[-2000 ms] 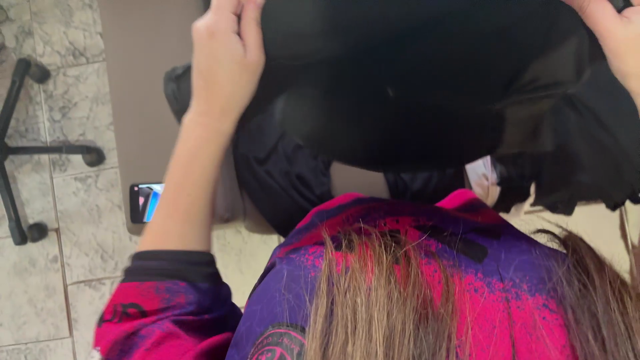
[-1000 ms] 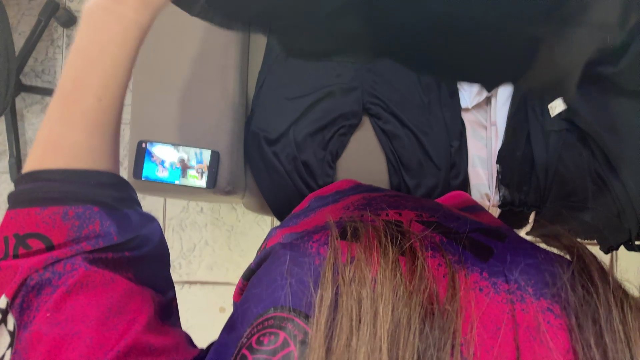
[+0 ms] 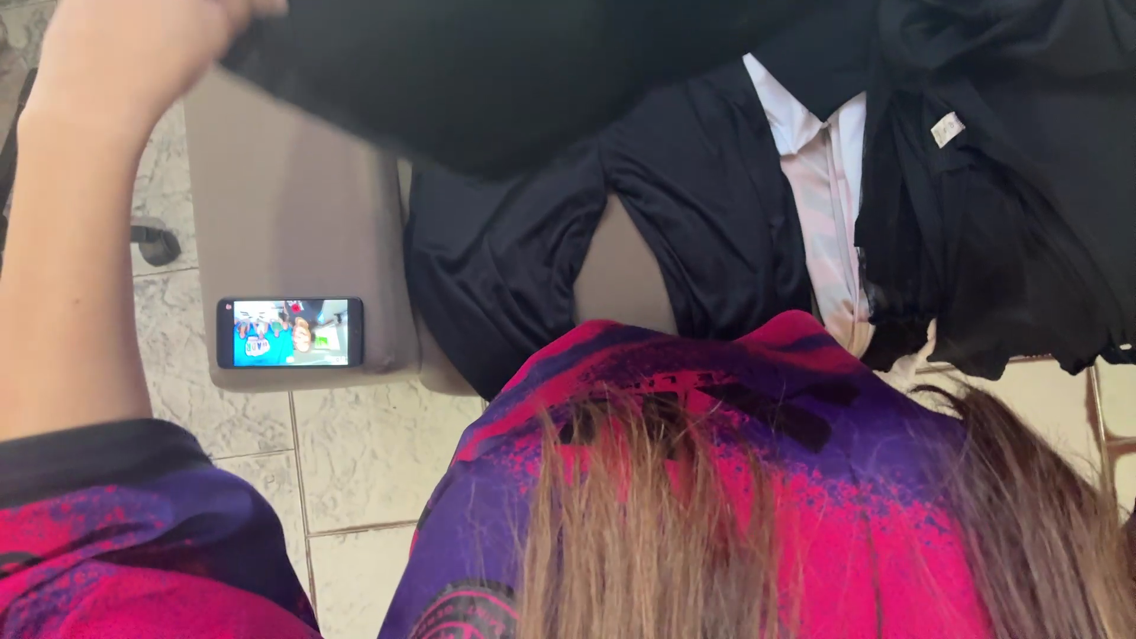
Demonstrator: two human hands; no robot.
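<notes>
At the top left, my left hand [image 3: 146,53] is closed on the edge of a black cloth garment [image 3: 497,80], which hangs across the top of the view and looks blurred. My right hand is out of the frame. Below the held cloth lie dark shiny trousers [image 3: 710,222] on a grey-brown padded seat. To their right is a garment with a white collar and a pale front [image 3: 816,195]. Further right, a black garment with ruffled edges [image 3: 1021,284] carries a small white tag [image 3: 948,130].
A phone [image 3: 289,333] with a lit screen rests on the padded seat [image 3: 293,213] at the left. A caster [image 3: 158,245] of a chair stands on the tiled floor [image 3: 373,453]. Long hair hangs over the wearer's pink and purple shirt.
My left hand has moved to the left with the black cloth. My right hand, seen two seconds ago at the upper right, has left the view. More of the dark trousers and the white-collared garment shows.
</notes>
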